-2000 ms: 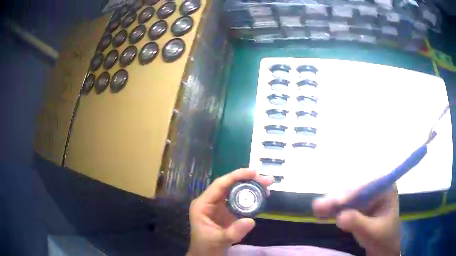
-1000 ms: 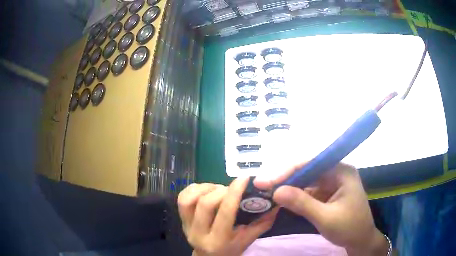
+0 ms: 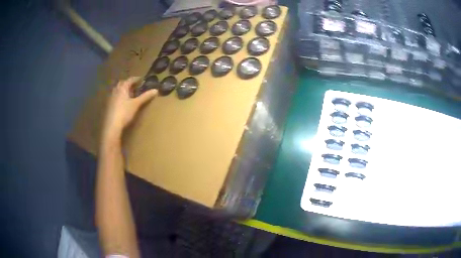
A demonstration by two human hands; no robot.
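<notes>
My left hand reaches over the cardboard sheet at the left end of the front row of lens units. Its thumb and fingers are closed around a dark lens unit, mostly hidden by the fingers. Beside it in the same row lie further lens units, black-rimmed with shiny centres. Several rows of them stand behind. My right hand and the blue corded tool are not in view.
A white tray with two columns of lens units lies on the green mat at right. Clear plastic trays are stacked under the cardboard. A clear compartment box stands behind the mat.
My left hand has moved from in front of me to the cardboard with a lens unit. My right hand and the blue tool have left the picture. The view has swung left.
</notes>
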